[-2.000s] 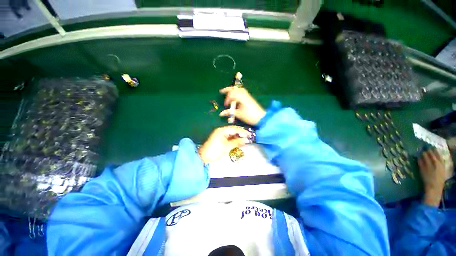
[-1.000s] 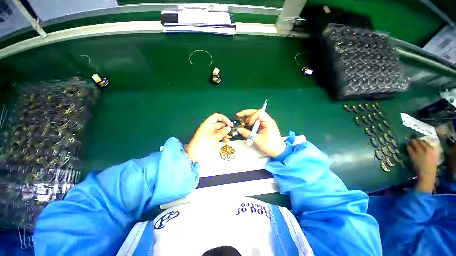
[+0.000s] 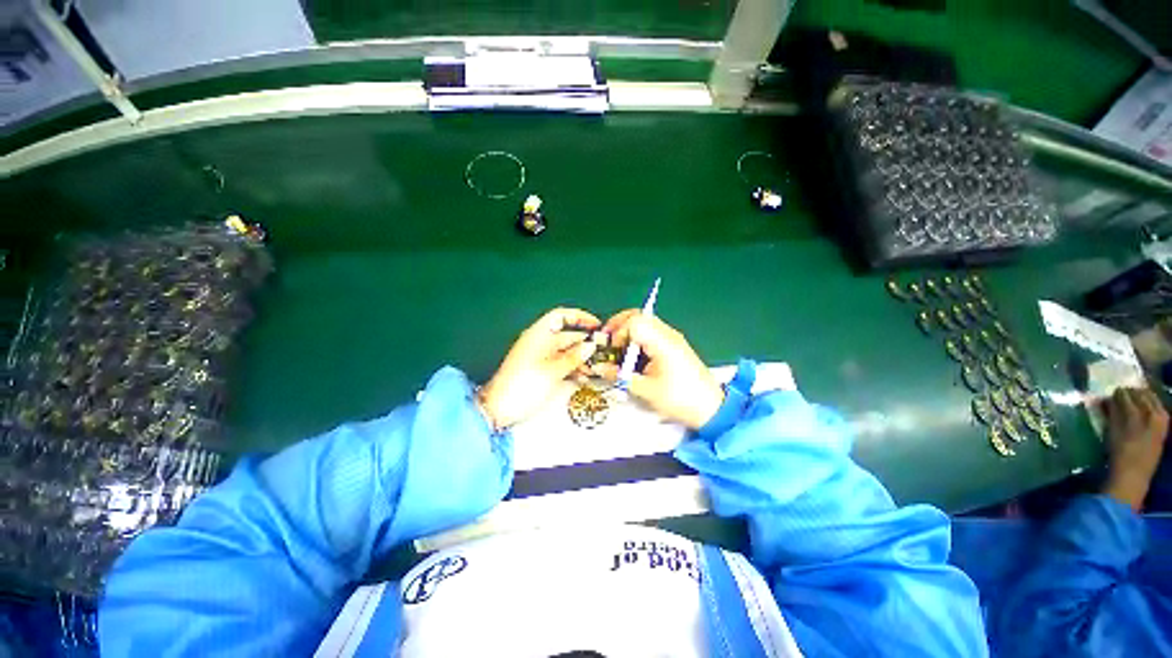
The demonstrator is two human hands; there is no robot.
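Note:
My left hand (image 3: 537,370) and my right hand (image 3: 671,373) meet above the far edge of the white mat (image 3: 598,435). Between their fingertips is a small dark module (image 3: 609,355) with bright bits, partly hidden by the fingers. My right hand also holds a thin pale pen-like tool (image 3: 648,309), upright and slightly tilted, its tip pointing away from me. Just below the hands a round gold patch of small parts (image 3: 589,409) lies on the mat, above its black strip.
Dark modules (image 3: 531,216) lie spaced along the green belt (image 3: 386,296) beyond the hands. Stacked blister trays (image 3: 135,347) stand at left, more trays (image 3: 951,174) at upper right. Curved parts (image 3: 983,354) lie in rows at right, near another person's hand (image 3: 1134,431).
Since two seconds ago my right hand has come back from the belt to meet my left hand at the module. The belt modules have shifted slightly left in view since one second ago.

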